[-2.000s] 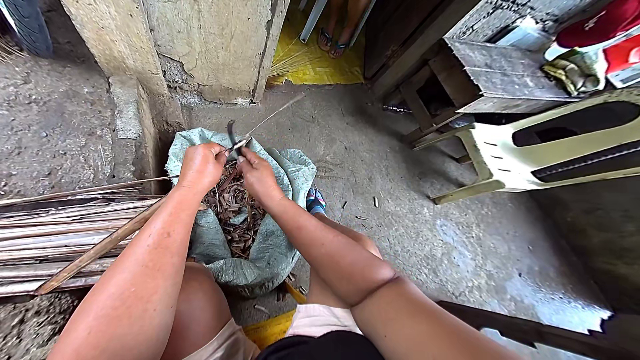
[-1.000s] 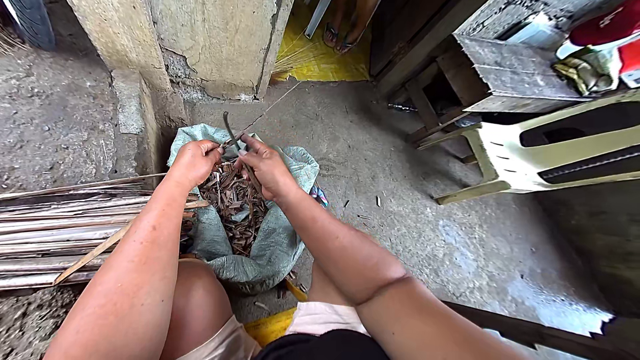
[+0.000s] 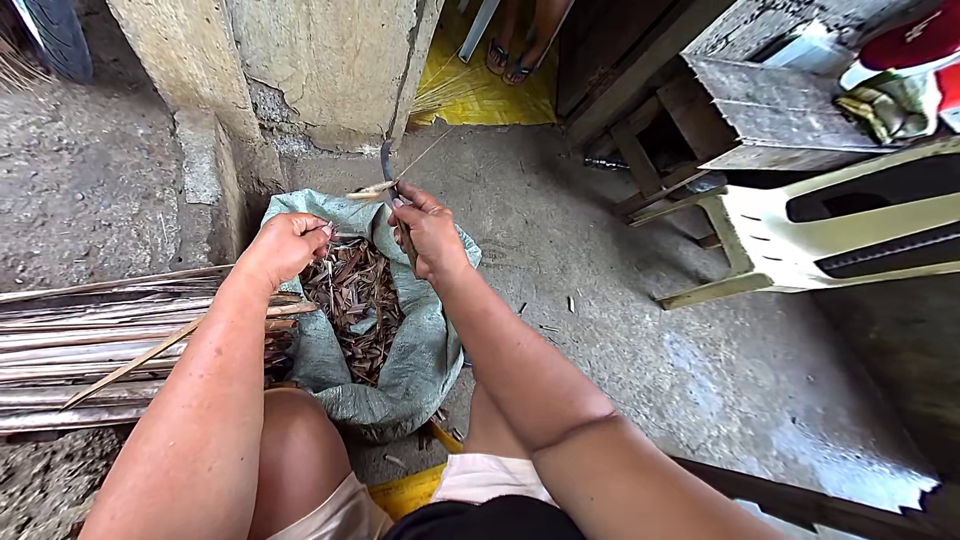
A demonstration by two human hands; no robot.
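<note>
My right hand (image 3: 429, 229) grips the handle of a curved knife (image 3: 387, 161), its dark blade pointing up and away from me. A pale strip of plant material (image 3: 371, 190) lies across the knife by my fingers, and a thin stick reaches up to the right from it. My left hand (image 3: 292, 244) is over the left rim of the sack, finger and thumb pinched together; a small thin bit seems to be between them, too fine to identify. Below both hands an open green woven sack (image 3: 427, 319) holds brown dry scraps (image 3: 360, 300).
Long dry stalks (image 3: 90, 322) lie in a pile at the left. A cream plastic chair (image 3: 810, 225) and a wooden bench (image 3: 787, 105) are at the right. Another person's feet (image 3: 510, 64) rest on a yellow mat (image 3: 480, 97) beyond the concrete wall (image 3: 322, 67).
My hands were close together at the knife in both earlier frames; now they are apart, with my left hand lower and to the left of the blade.
</note>
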